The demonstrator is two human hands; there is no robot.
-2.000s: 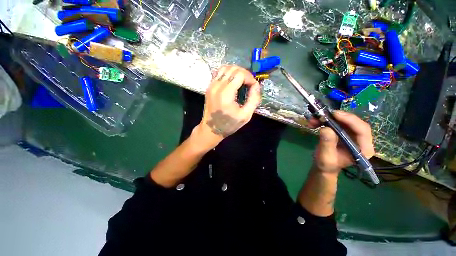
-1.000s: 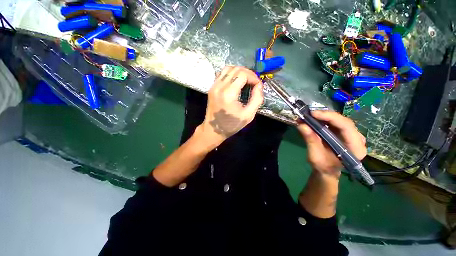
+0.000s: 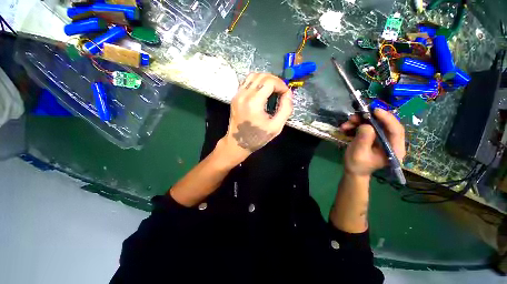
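Note:
My left hand [image 3: 258, 113] is at the bench's front edge with thumb and forefinger pinched together. A dark green piece, probably a circuit board [image 3: 272, 104], shows between its fingers, mostly hidden. Just beyond the fingertips lie two blue battery cells [image 3: 302, 70] with red and yellow lead wires [image 3: 303, 41] running to a small part behind. My right hand [image 3: 373, 145] holds the soldering iron [image 3: 371, 119] like a pen. Its bright tip points up and left, above the bench to the right of the cells and apart from them.
An assembly pile [image 3: 417, 89] of blue cells and green boards lies right. A second pile [image 3: 105, 34] lies on the left, by a clear tray [image 3: 133, 130] overhanging the front edge. A dark box [image 3: 472, 113] with black cords stands far right. Loose wires [image 3: 238, 16] lie at the back.
The iron's tip touched or nearly touched the spot at my left fingertips a second ago; it has moved away up and right, more upright. My left hand has barely moved.

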